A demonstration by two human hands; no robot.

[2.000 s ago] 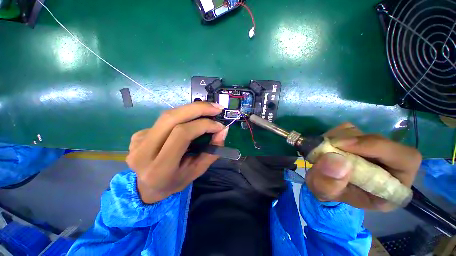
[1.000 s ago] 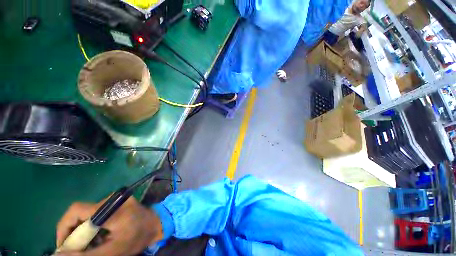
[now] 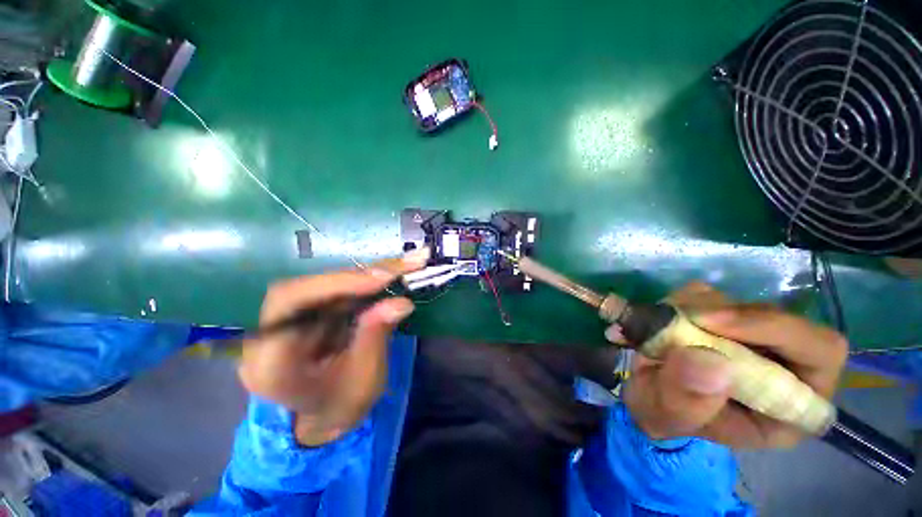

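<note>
A black device housing (image 3: 468,245) with a blue board inside sits in the black fixture (image 3: 417,220) on the green mat. My left hand (image 3: 329,348) holds dark tweezers (image 3: 430,276) whose pale, blurred tips reach the housing's lower edge. The solder wire (image 3: 258,182) runs from the upper left down to this hand. My right hand (image 3: 728,369) grips the soldering iron (image 3: 753,374) by its cream wrapped handle. The iron's tip is at the right side of the board; exact contact cannot be told. A red wire (image 3: 497,296) hangs below the housing.
A second open housing (image 3: 440,97) with a red wire and white plug lies farther back. The black fume fan (image 3: 837,129) stands at the right. The green-edged solder spool (image 3: 99,56) is at the upper left. A small dark piece (image 3: 304,243) lies left of the fixture.
The view swung right to the tub and aisle, then back to the fixture. Compared with two seconds ago, the tweezers now point into the housing; before, they lay back in my left hand.
</note>
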